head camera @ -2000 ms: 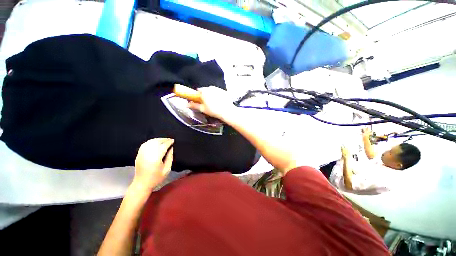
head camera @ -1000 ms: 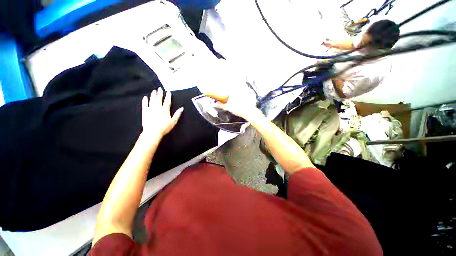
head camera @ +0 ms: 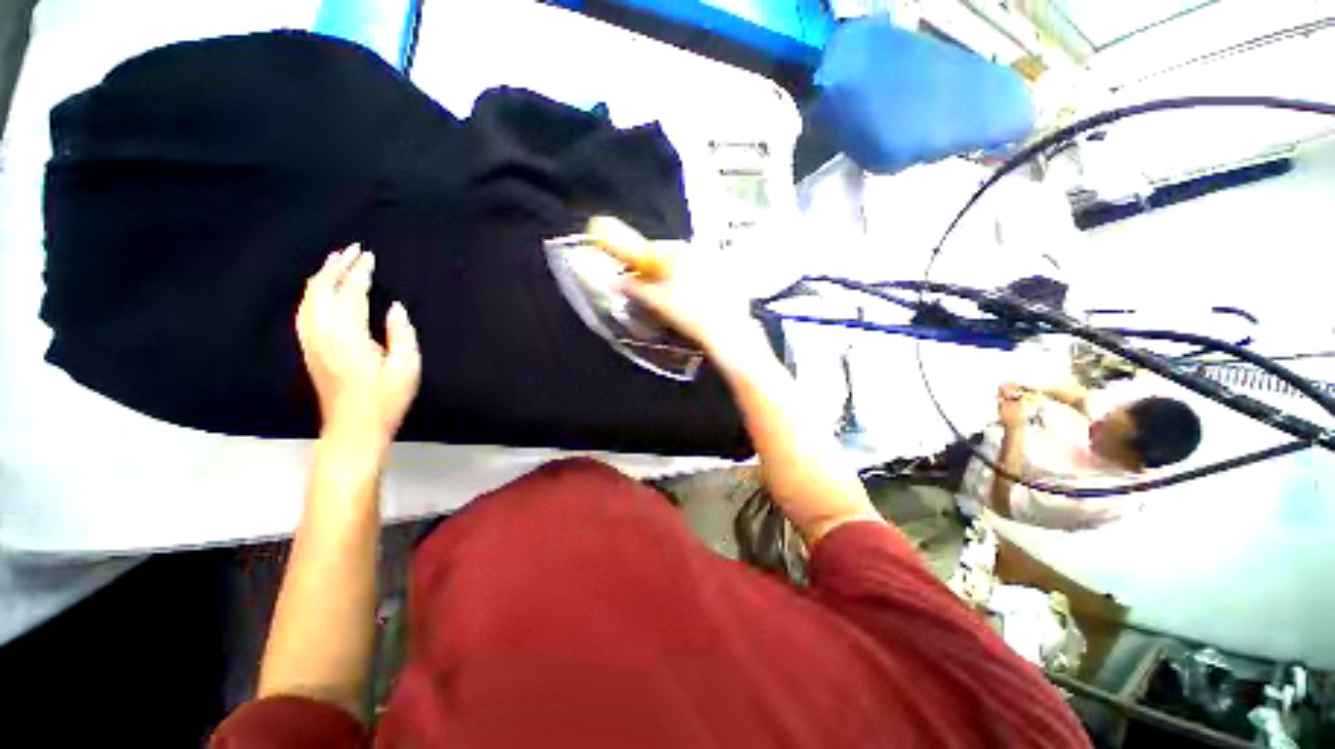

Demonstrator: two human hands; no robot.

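Black trousers lie spread over the white padded table, with a bunched part at the upper right. My right hand holds the steam iron by its handle, and the iron rests on the right part of the black cloth. My left hand lies open on the cloth left of the iron, fingers apart, holding nothing. The underside of the iron is hidden.
The white table has a curved front edge. Blue arm and blue padded shape stand behind. Black hoses run right from near my right arm. Another person is at the right, with pale cloth below.
My view has swung back left, showing more of the trousers. My left hand lies farther left of the iron than one second ago. The iron stays in my right hand, farther from the cloth's right end.
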